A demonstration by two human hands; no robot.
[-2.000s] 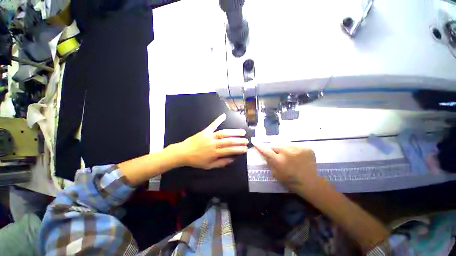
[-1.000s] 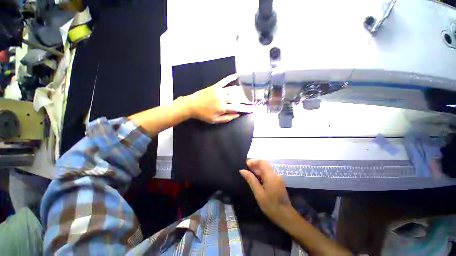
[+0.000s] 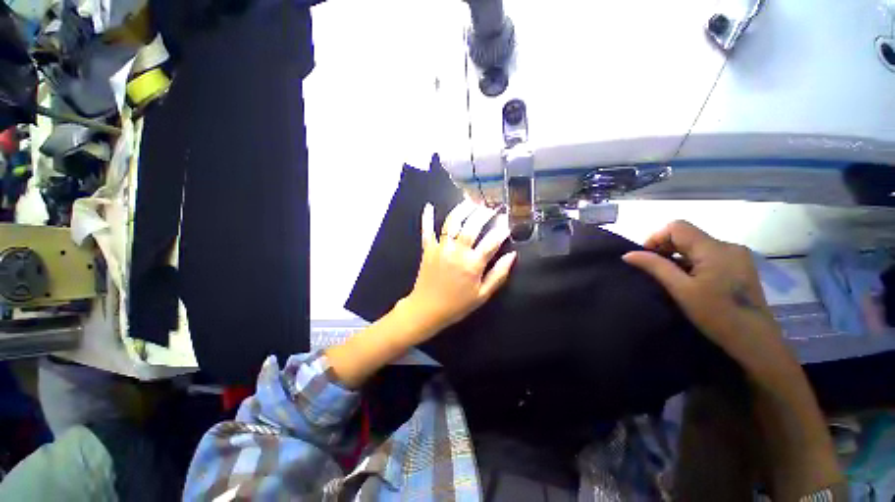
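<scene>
A black cloth panel (image 3: pixel 579 324) lies turned at an angle under the presser foot (image 3: pixel 521 230) and hangs over the table's front edge. My left hand (image 3: pixel 456 263) lies flat on it with spread fingers, just left of the foot. My right hand (image 3: pixel 699 275) pinches the panel's upper right edge between thumb and fingers, right of the foot. The needle tip is hidden among the metal parts. The white sewing machine head (image 3: pixel 608 88) stands above, with a metal attachment (image 3: pixel 556 233) right of the foot.
More black panels (image 3: pixel 245 216) lie at the left. A yellow roll (image 3: pixel 148 86) and mixed cloth pieces are at upper left, beside part of another machine (image 3: pixel 49 263). Pale blue scraps (image 3: pixel 834 284) lie at right. A ruler strip (image 3: pixel 336 334) runs along the front edge.
The panel has turned and spread to the right across the front of the foot. My right hand has moved right and up with its edge. My left hand has moved slightly down and its fingers have spread.
</scene>
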